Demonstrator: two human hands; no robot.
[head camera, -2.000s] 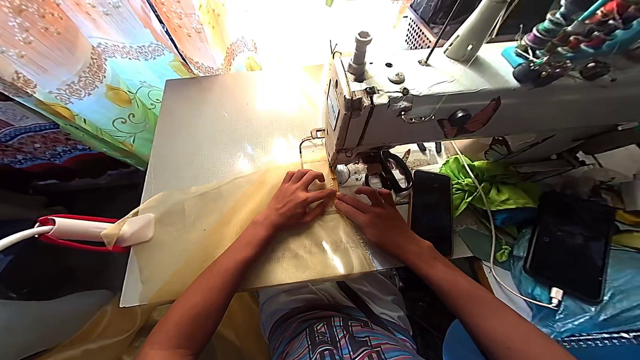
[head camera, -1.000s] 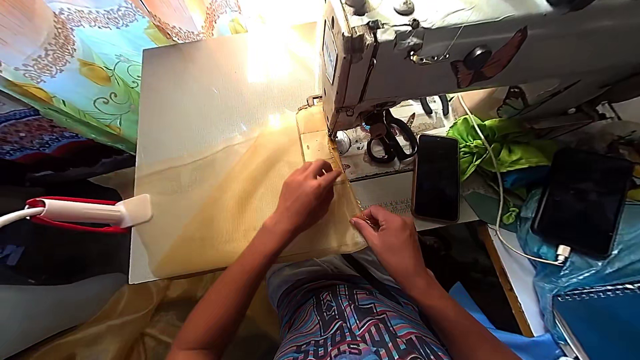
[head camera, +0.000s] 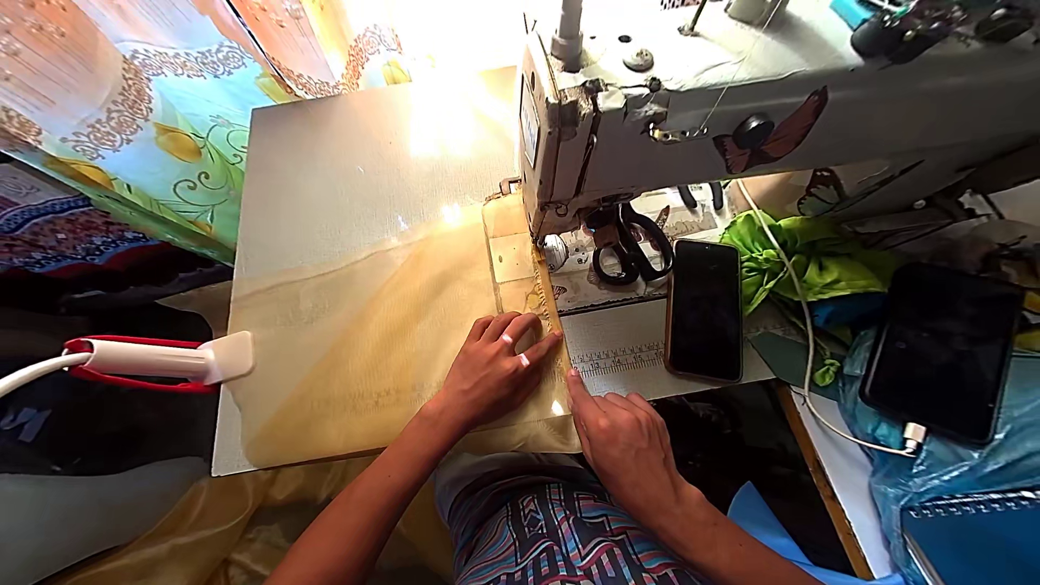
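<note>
Sheer golden fabric lies over the sewing table, its folded right edge running up under the needle area of the white sewing machine. My left hand rests on the fabric beside that edge, fingers bent and fingertips near the fold. Lower down, my right hand touches the edge with its extended index finger, the other fingers curled; whether it pinches the cloth cannot be told. Part of the fabric hangs off the front of the table.
Black-handled scissors and a phone lie right of the needle. Another dark device with a white cable rests on blue plastic, near green cloth. A white-and-red corded device is at the table's left edge. Patterned curtains hang behind.
My left hand has moved down along the fabric edge, away from the needle. My right hand has also moved down and its index finger is now extended. The view has shifted.
</note>
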